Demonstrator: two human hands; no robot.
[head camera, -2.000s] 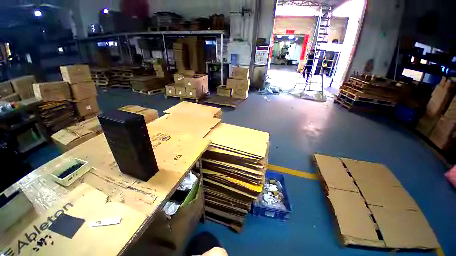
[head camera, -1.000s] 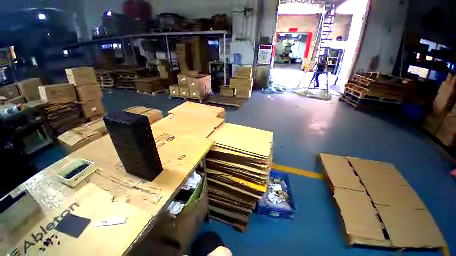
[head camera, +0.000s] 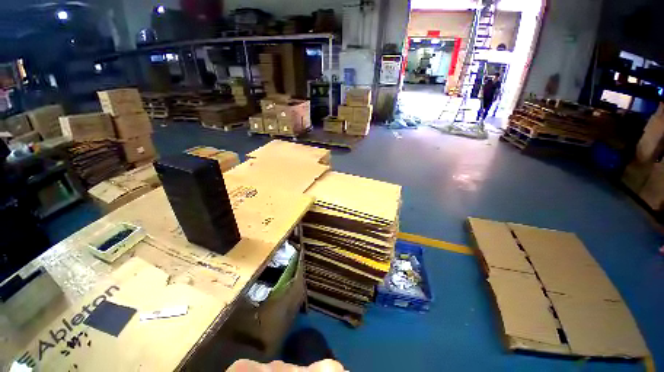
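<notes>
A strip of bare skin (head camera: 284, 365), apparently part of a hand, shows at the bottom edge. It is cut off, and I cannot tell whether it is my left hand or my right hand, or both. A dark rounded shape (head camera: 306, 347) is just above it. Nearest in front is the cardboard-topped bench (head camera: 182, 298) with "Ableton" print. A tall black block (head camera: 198, 204) stands on it. A pale tray (head camera: 116, 243) with dark contents, a dark flat square (head camera: 110, 318) and a thin white strip (head camera: 164, 312) lie on the bench, untouched.
An open waste carton (head camera: 273, 305) is under the bench edge. Flattened cartons (head camera: 349, 247) are stacked at the bench end, beside a blue crate (head camera: 406, 280). Low palletised cardboard (head camera: 553, 287) lies on the right floor. A person (head camera: 488, 97) is in the bright doorway, near a ladder.
The strip of skin at the bottom edge is wider and reaches further left. The person in the doorway shows more clearly and further right. The view has shifted slightly; the bench items have not moved.
</notes>
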